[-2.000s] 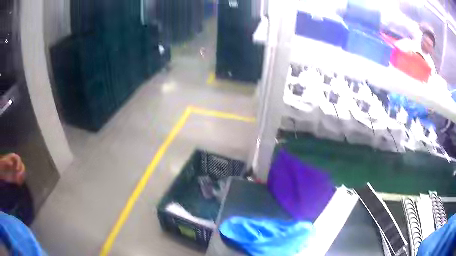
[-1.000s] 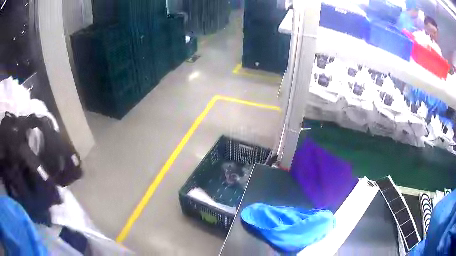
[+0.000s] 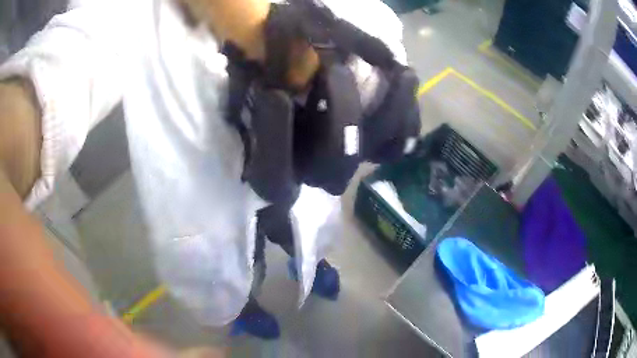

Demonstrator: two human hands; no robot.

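Neither of my hands is in view. A person in a white coat (image 3: 181, 210) stands close in front of me, with black padded straps (image 3: 325, 133) hanging at one hand. The other bare arm (image 3: 49, 280) reaches toward the camera, large and blurred at the lower left; its hand cannot be made out. On the dark bench (image 3: 426, 297) at the lower right lies a bright blue cap (image 3: 489, 287). A purple cloth (image 3: 552, 234) lies behind it and a blank white strip (image 3: 548, 318) beside it. Dark strips with white edges are cut off at the right rim.
A dark green crate (image 3: 391, 224) with jumbled pieces stands on the floor against the bench's far side. A pale post (image 3: 569, 105) rises behind the bench. White parts (image 3: 614, 126) sit on the line at the right. Yellow lines (image 3: 482, 94) mark the floor.
The person in white with the black straps has come in from the left and now fills the left half. The view has turned and tilted. My blue sleeves have left the picture.
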